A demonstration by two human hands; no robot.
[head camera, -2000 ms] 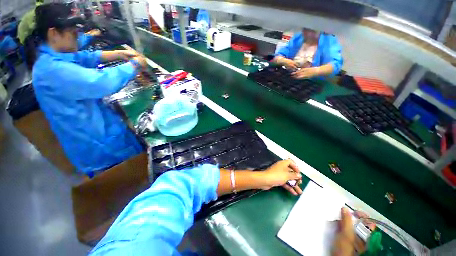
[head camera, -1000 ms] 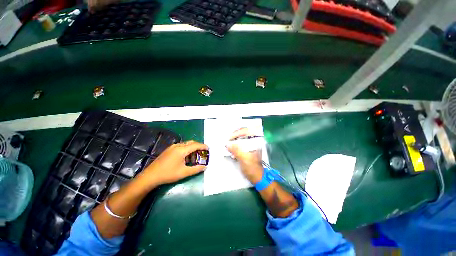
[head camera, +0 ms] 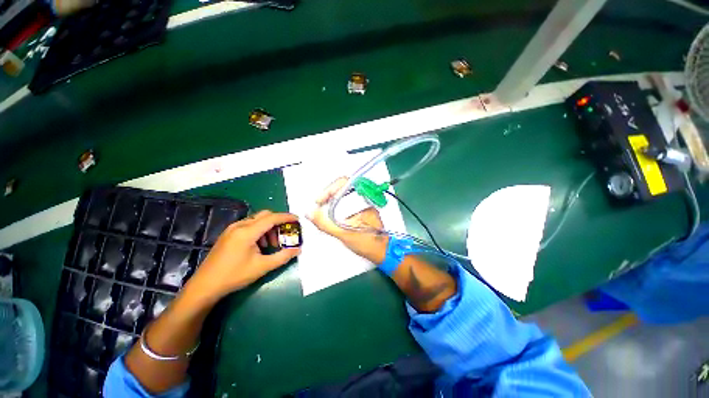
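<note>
My left hand holds a small black module with gold and white inside between thumb and fingers, at the left edge of a white paper sheet. My right hand is over the sheet, curled around the dispensing syringe, whose barrel is mostly hidden by the hand. Its green cap shows above the hand, with a clear looped hose attached. The syringe tip cannot be made out. The hands are a short gap apart.
A black blister tray lies left. Several modules lie on the green belt behind a white rail. Right are fan-shaped paper, a black controller and a fan. A basket stands far left.
The view has turned and shifted. The green cap and hose now stand clear above my right hand, where they were blurred pointing right. The module in my left hand now faces up more openly.
</note>
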